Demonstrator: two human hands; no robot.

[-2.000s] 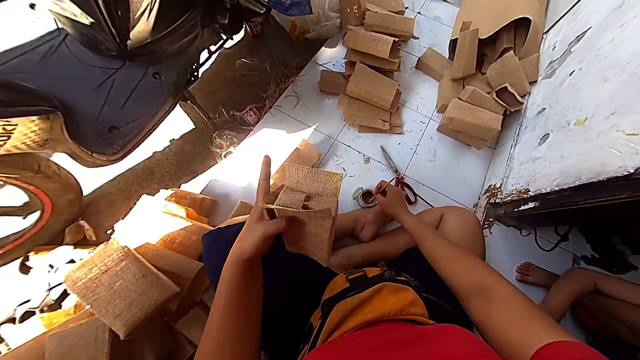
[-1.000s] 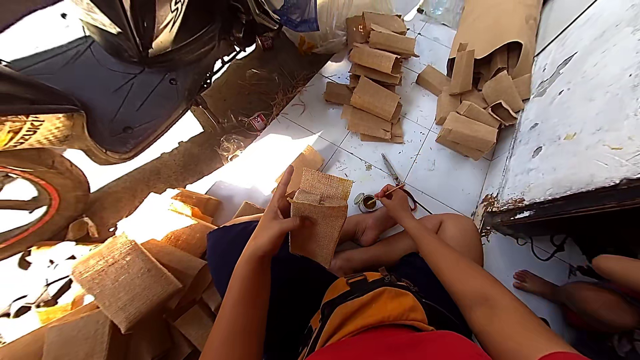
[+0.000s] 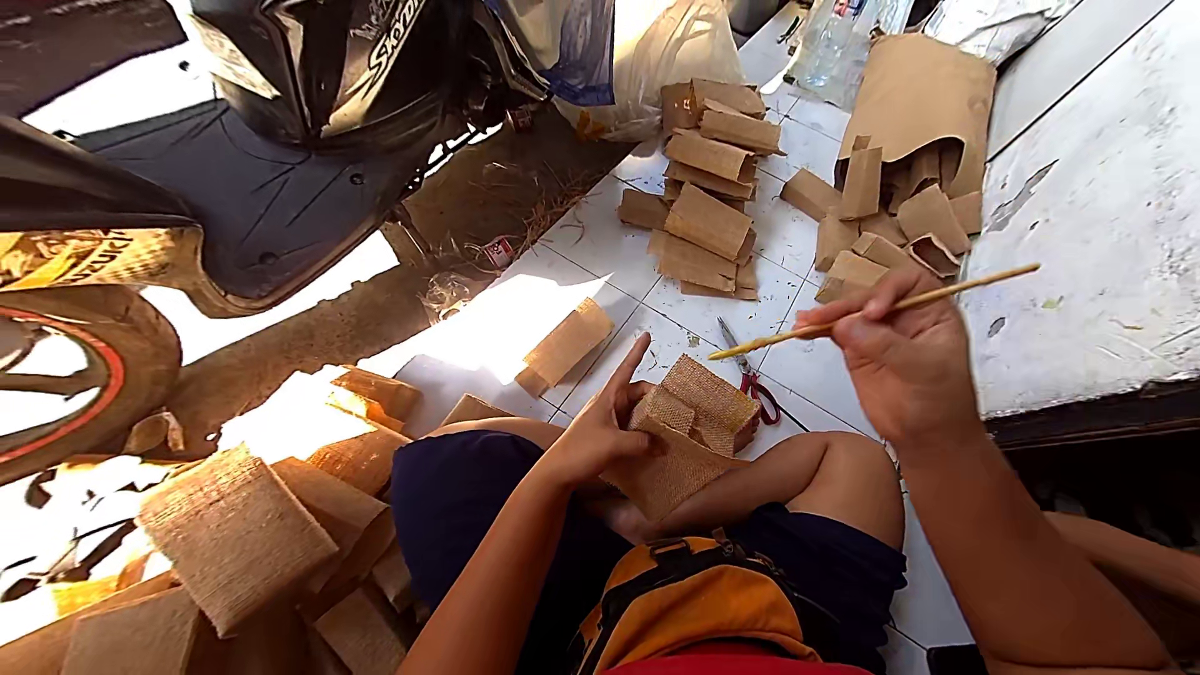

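A small pouch of coarse brown woven material [image 3: 677, 459] is held over my lap by my left hand [image 3: 609, 427], its flap raised and yellowish at the edge. My right hand [image 3: 905, 352] grips a thin stick [image 3: 975, 284], whose yellowish tip points left, just above the flap. Scissors with red handles [image 3: 761, 398] lie on the tiles behind the pouch, partly hidden by it. The small round container seen earlier is hidden now.
Brown pouches are stacked [image 3: 708, 220] on the floor ahead, near a large brown paper bag [image 3: 923, 94] with more. Others are heaped [image 3: 239, 534] at my left, by a parked scooter [image 3: 272, 197]. Another person's arm or leg [image 3: 1125, 562] shows at the right edge.
My right hand has lifted the stick from the small round container by the scissors and brought it above the pouch. My left hand has tilted the pouch, and its flap now stands spread.
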